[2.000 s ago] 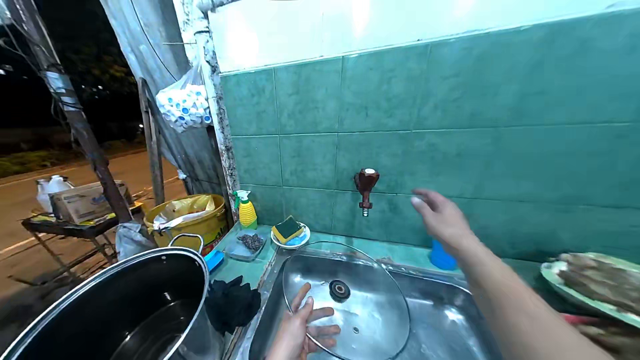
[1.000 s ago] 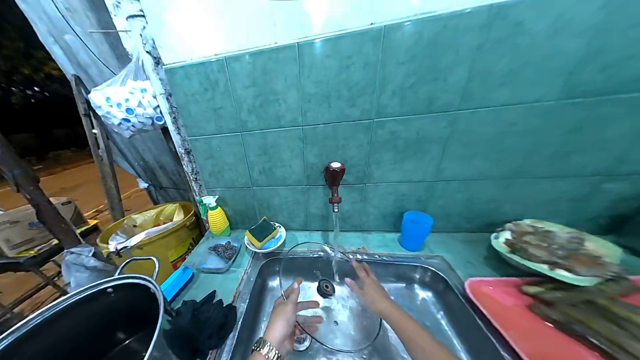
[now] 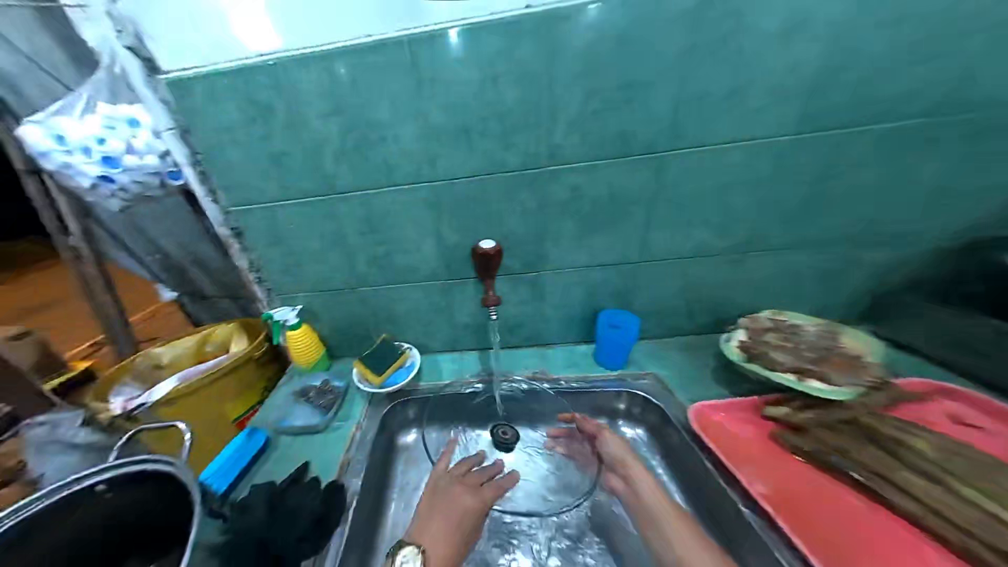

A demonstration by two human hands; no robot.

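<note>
A round glass pot lid (image 3: 543, 480) with a black knob is over the stainless steel sink (image 3: 669, 441). Water falls on it from the wall faucet (image 3: 488, 272) with a dark red handle. My left hand (image 3: 465, 496), with a watch at the wrist, lies at the lid's lower left with its fingers spread over the glass; whether it grips the rim I cannot tell. At the lid's right edge is my right hand (image 3: 598, 457), its fingers partly behind or under the glass, so its grip is unclear.
Left of the sink are a large metal pot (image 3: 185, 504), black gloves (image 3: 283, 512), a blue object (image 3: 235, 459), a spray bottle (image 3: 303, 342) and a sponge (image 3: 381, 358) on a dish. A blue cup (image 3: 617, 339) stands behind; rightward are a red tray (image 3: 756, 457) and a food-filled dish (image 3: 811, 354).
Water now runs from the faucet, which was off in the earliest frame. My right hand has come down from the air near the faucet to the lid's right side.
</note>
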